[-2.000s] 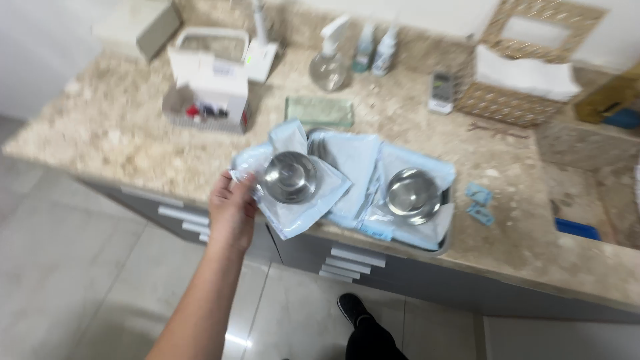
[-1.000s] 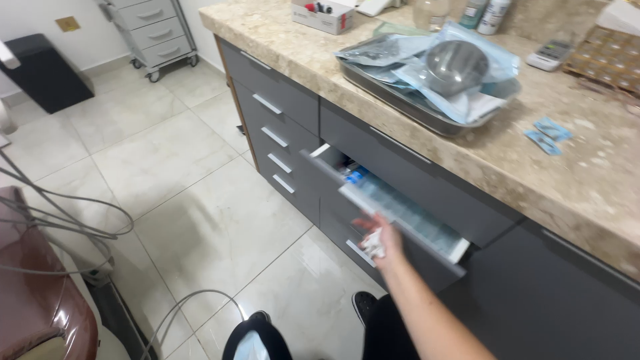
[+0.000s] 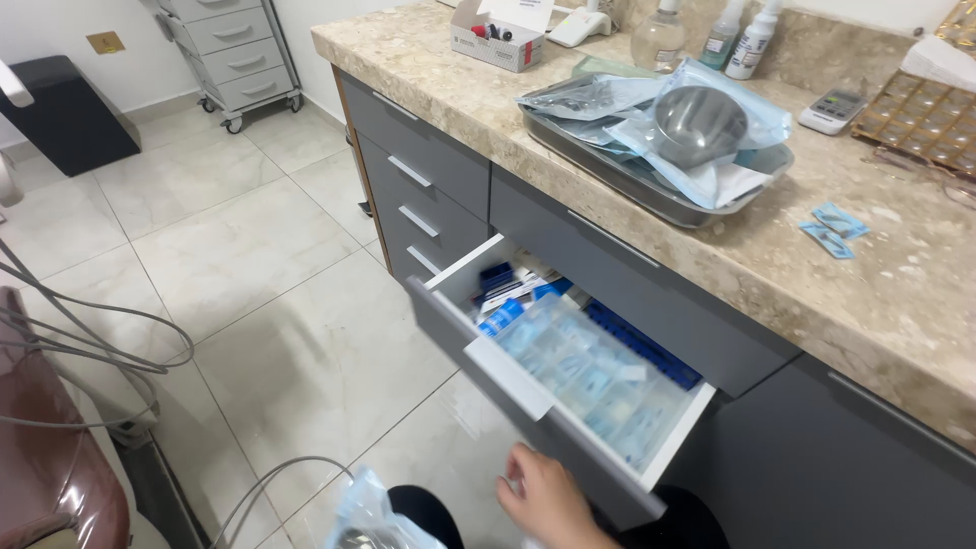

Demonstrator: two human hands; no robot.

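Note:
My right hand (image 3: 545, 492), blurred, is just in front of the open drawer's grey front (image 3: 534, 415), below its pale handle (image 3: 509, 379). Its fingers are curled; whether they hold anything is unclear. My left hand is out of view. A blue-and-clear sterilization pouch (image 3: 370, 507) with a metal item inside shows at the bottom edge, beside my dark-clothed leg. Inside the drawer lie a clear compartment box (image 3: 583, 374) with small blue packets, a blue tube (image 3: 501, 316) and a dark blue rack (image 3: 644, 343). On the counter, a steel tray (image 3: 610, 179) holds pouches and a steel bowl (image 3: 700, 126).
The marble counter (image 3: 862, 320) also bears two blue packets (image 3: 835, 229), a small digital device (image 3: 833, 110), bottles, a carton (image 3: 499, 38) and a woven gold basket (image 3: 926, 114). Cables (image 3: 84, 328) and a maroon padded chair (image 3: 53, 427) are at left, a wheeled drawer cart (image 3: 232, 46) behind.
The view has swung toward the floor and drawers. My left hand, earlier holding a pouched bowl over the tray, is out of view. The drawer stands farther open; my right hand is lower, off its front.

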